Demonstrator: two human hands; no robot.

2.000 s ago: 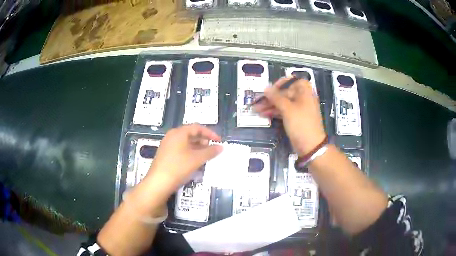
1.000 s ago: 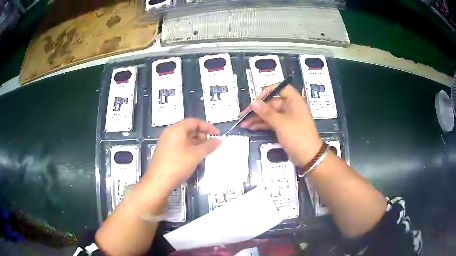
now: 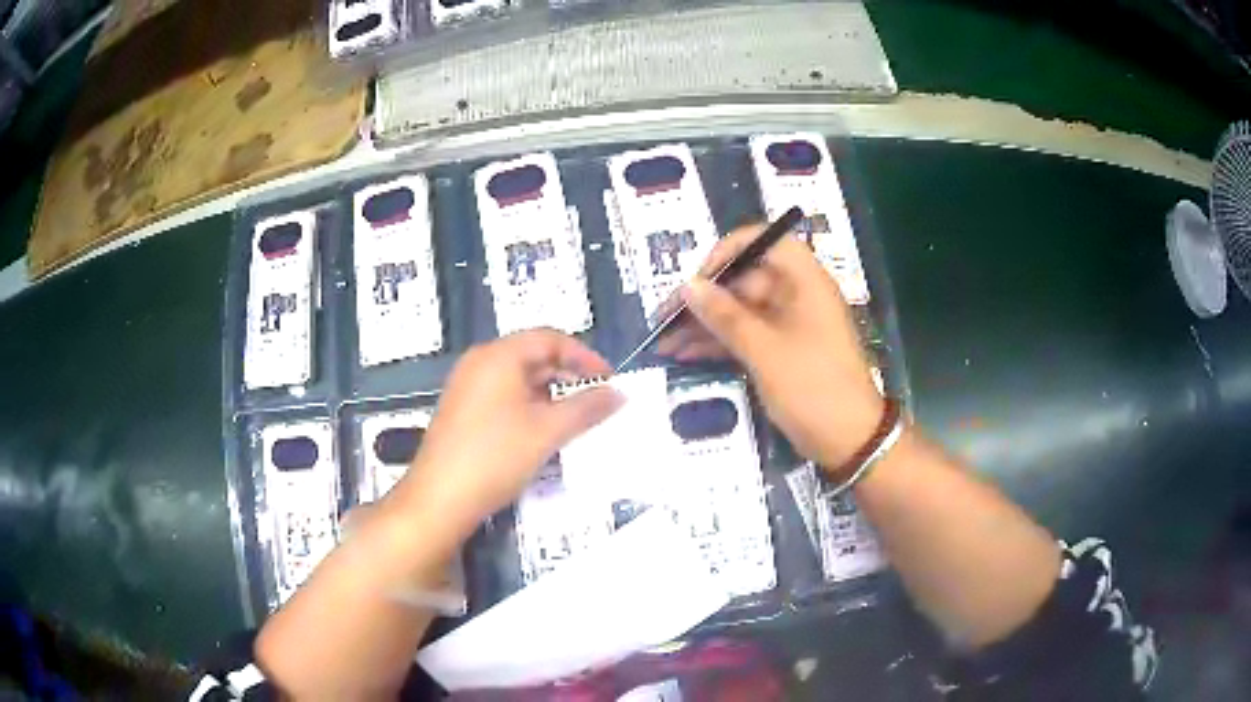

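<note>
My left hand [image 3: 501, 425] pinches the top edge of a white sticker sheet [image 3: 617, 432] between thumb and fingers. My right hand [image 3: 789, 329] holds black tweezers [image 3: 757, 251], whose thin tip touches or nearly touches the sheet's top edge beside my left fingertips. A sticker at the tip is too small to tell. Below lies a clear blister tray [image 3: 460, 343] with two rows of white carded packs [image 3: 532, 254]. My hands and the sheet hide parts of the front row. A larger white sheet [image 3: 569, 617] lies at the front, over the tray's near edge.
The tray lies on a dark green bench [image 3: 117, 412]. Beyond it are a stained brown board [image 3: 179, 130] and a pale ridged panel [image 3: 631, 71]. Another tray with packs [image 3: 364, 30] is cut off at the top. A small fan [image 3: 1232, 192] and a round white part [image 3: 1196, 258] stand at right.
My right hand has brought the tweezers from over the back row down to the sheet's top edge. The view has shifted, so the tray appears further left and the fan shows more.
</note>
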